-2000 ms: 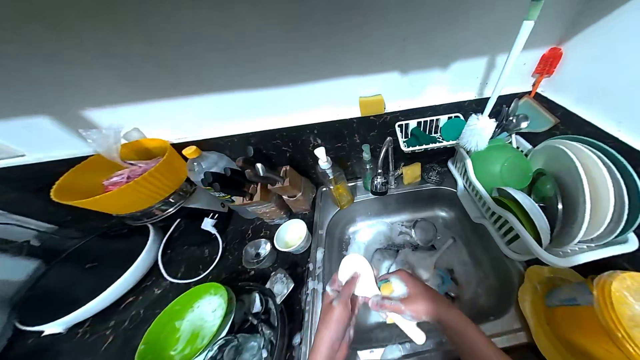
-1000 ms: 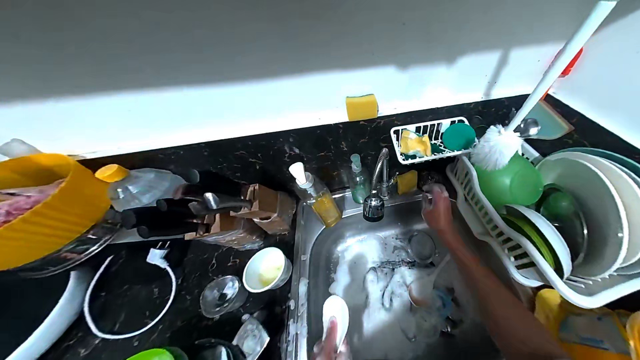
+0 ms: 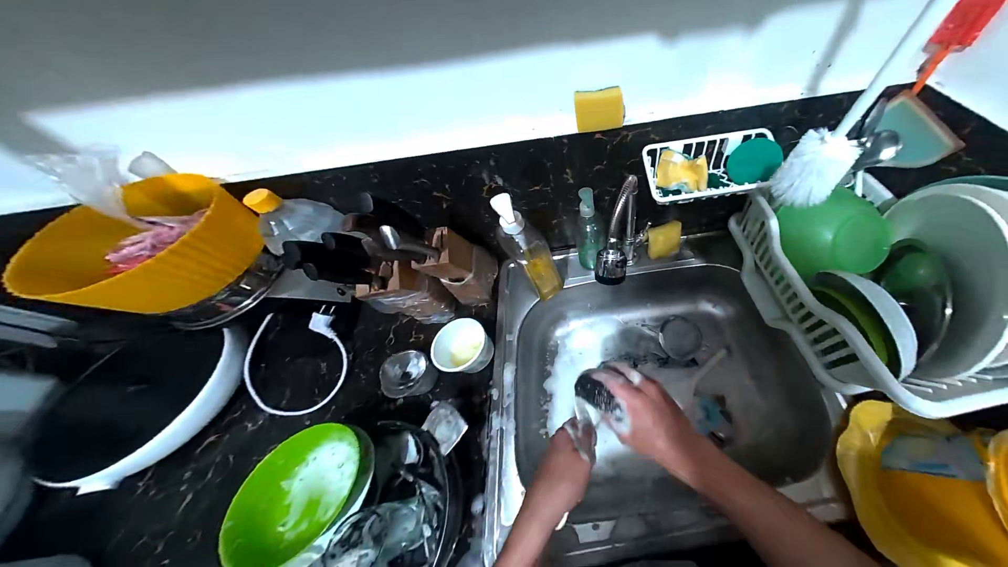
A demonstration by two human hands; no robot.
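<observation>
My right hand (image 3: 634,409) grips a dark scouring pad (image 3: 598,392) with suds on it, over the left half of the steel sink (image 3: 756,449). My left hand (image 3: 576,445) is closed around a small utensil, mostly hidden between the hands; its kind cannot be told. Foam lies in the basin under both hands. A small round strainer (image 3: 680,337) and other small items rest in the sink, right of my hands. The faucet (image 3: 618,244) stands behind them, with a yellow sponge (image 3: 664,239) beside it.
A soap bottle (image 3: 531,252) stands at the sink's back left corner. A dish rack (image 3: 835,346) with bowls is on the right. On the left are a white cup (image 3: 462,346), a glass (image 3: 407,374), a soapy green bowl (image 3: 291,492) and a knife block (image 3: 441,264).
My right hand has come back from beside the faucet to my left hand and now holds a dark scouring pad. The white utensil seen earlier in my left hand no longer shows clearly.
</observation>
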